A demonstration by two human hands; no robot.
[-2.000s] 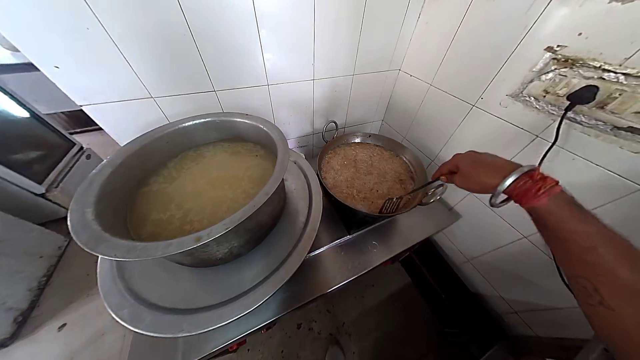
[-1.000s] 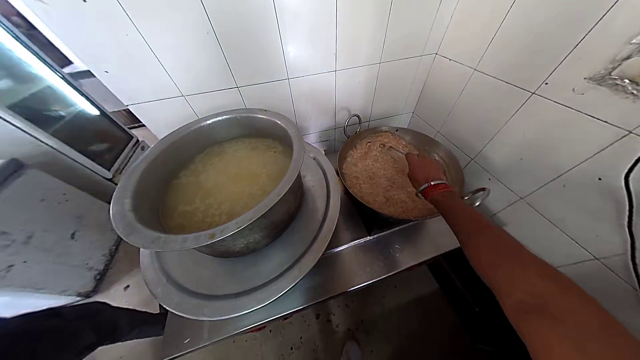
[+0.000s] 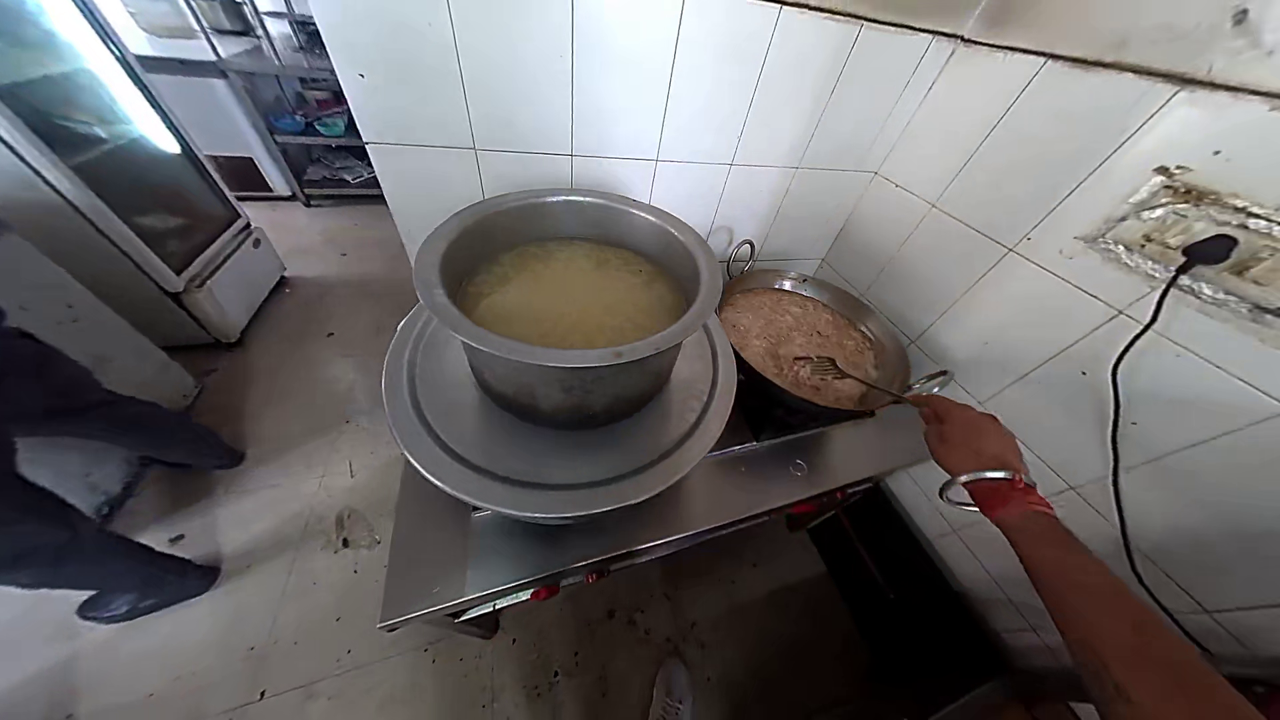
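My right hand (image 3: 965,437), with a metal bangle and red thread at the wrist, grips the handle of a slotted metal turner (image 3: 822,367). The turner's head rests at the surface of a brown, bubbly mixture (image 3: 790,325) in a two-handled metal kadai (image 3: 893,330). Left of the kadai, a deep metal pot (image 3: 570,385) holds a cloudy yellowish liquid (image 3: 575,290). That pot stands on a wide round metal lid or tray (image 3: 430,400). My left hand is out of view.
A steel stove (image 3: 620,540) with red knobs carries the vessels. Tiled walls meet behind the kadai; a plug (image 3: 1210,250) and black cable hang at right. Another person's dark-trousered legs (image 3: 110,400) are at left, near a glass-door refrigerator (image 3: 150,180). Metal shelves (image 3: 310,130) stand behind.
One second ago my right hand was over the kadai; it is now drawn back beyond the near right rim, still holding the turner. The view has shifted, showing more of the other person's legs.
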